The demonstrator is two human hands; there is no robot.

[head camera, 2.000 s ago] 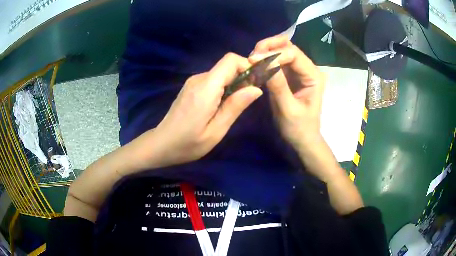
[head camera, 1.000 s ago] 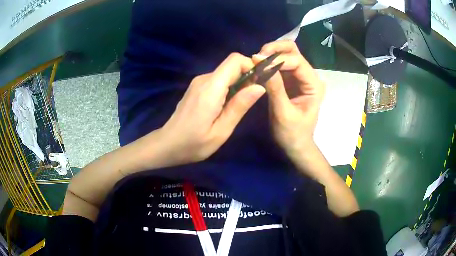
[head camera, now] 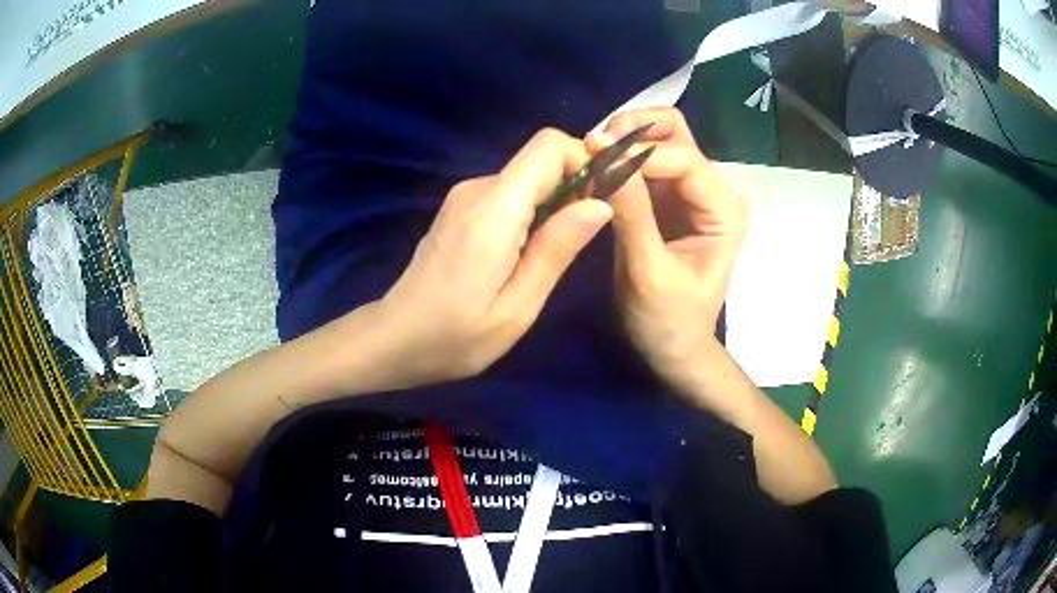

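My left hand (head camera: 487, 249) is closed around small dark thread snips (head camera: 609, 174), whose two pointed blades stick out past the fingertips, slightly apart, towards the upper right. My right hand (head camera: 684, 232) is beside it, fingers bent, with thumb and forefinger pinched close to the blades. A white tape (head camera: 707, 52) comes down from the upper right to the fingertips of my right hand, where its end is hidden. Navy cloth (head camera: 383, 139) lies over the lap under both hands.
A yellow wire basket (head camera: 46, 429) with white and dark scraps is at the left. White table edges (head camera: 52, 46) curve across the top corners. A dark round disc with a bar (head camera: 887, 99) is at the upper right. Pale boards (head camera: 203, 272) lie on the green floor.
The right fingertips have moved slightly down, and more of the white tape shows above them. The snips' blades have shifted a little but stay at the fingertips.
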